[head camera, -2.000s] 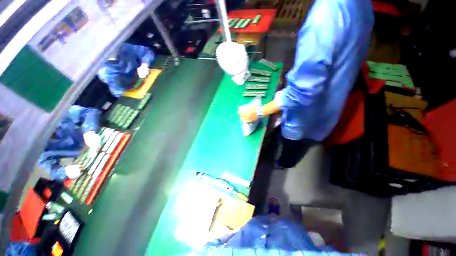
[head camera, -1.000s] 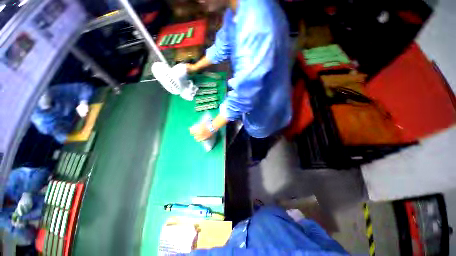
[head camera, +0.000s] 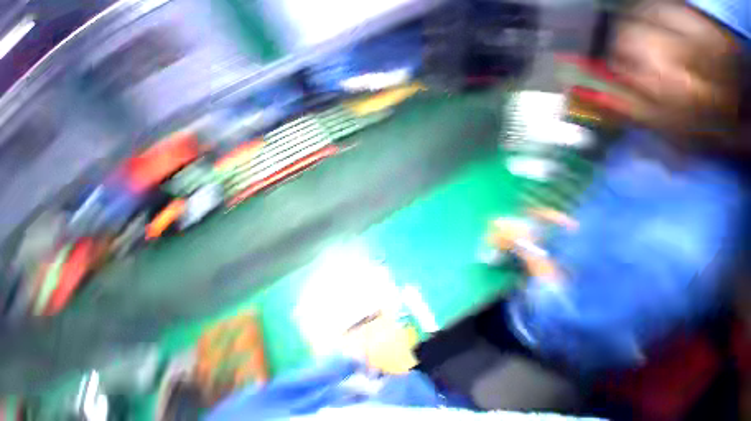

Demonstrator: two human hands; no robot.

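Note:
The whole view is strongly blurred. The tan board [head camera: 392, 349] lies at the bottom centre, its left part lost in white glare. A pale streak, possibly the white strip [head camera: 418, 309], lies just beyond it. My blue sleeves [head camera: 321, 395] show at the bottom edge. A small pale patch lies between them and the board, but I cannot make out either of my hands.
A person in a blue smock [head camera: 634, 247] stands close on the right, hands over the green bench [head camera: 445, 222]. A dark green conveyor [head camera: 272, 238] runs beyond, with rows of boards [head camera: 284, 152] across it. An orange-brown block [head camera: 233, 349] lies at the lower left.
The view has swung and tilted. The neighbour now appears larger at the right, with both hands together over the bench. The orange-brown block has come into view at the lower left.

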